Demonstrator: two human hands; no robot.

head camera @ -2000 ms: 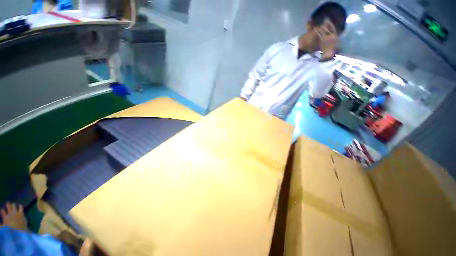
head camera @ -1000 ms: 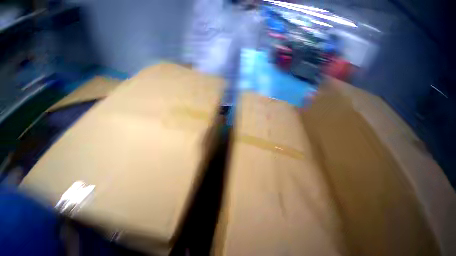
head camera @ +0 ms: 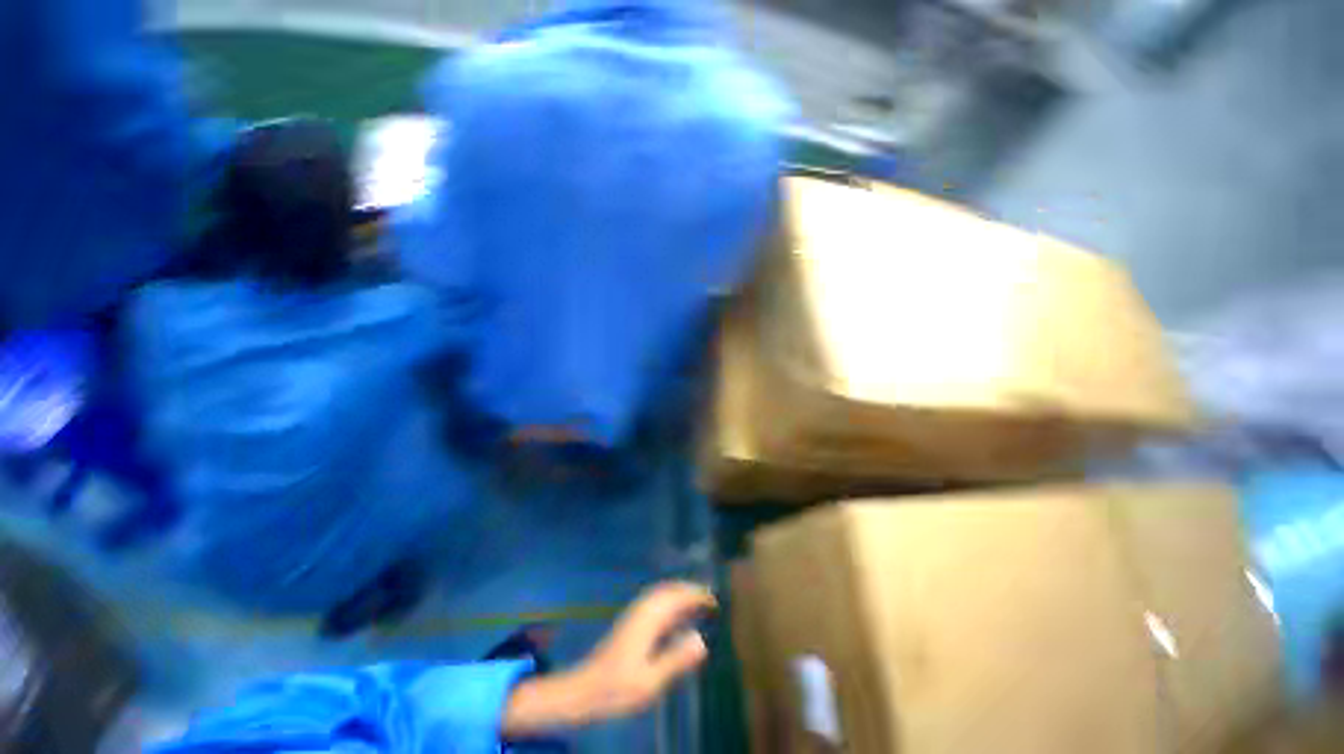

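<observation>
Two large closed brown cartons fill the right half of the blurred head view. The far carton [head camera: 958,324] lies behind the near carton [head camera: 1017,619], with a dark gap between them. The near carton has a small white label on its left side and a tape strip on top. My left hand [head camera: 634,663], in a blue sleeve, is at the bottom centre, just left of the near carton. Its fingers are apart and slightly bent, and it holds nothing. My right hand is not in view.
Several people in blue smocks are at the left; one person [head camera: 590,221] bends close beside the far carton, another [head camera: 295,413] is lower and further left. A green surface [head camera: 310,74] is behind them. A yellow line crosses the blue floor [head camera: 487,582].
The view has turned left. The cartons now lie at the right, and people in blue have come into view. My left hand now shows at the bottom centre. The open carton no longer shows.
</observation>
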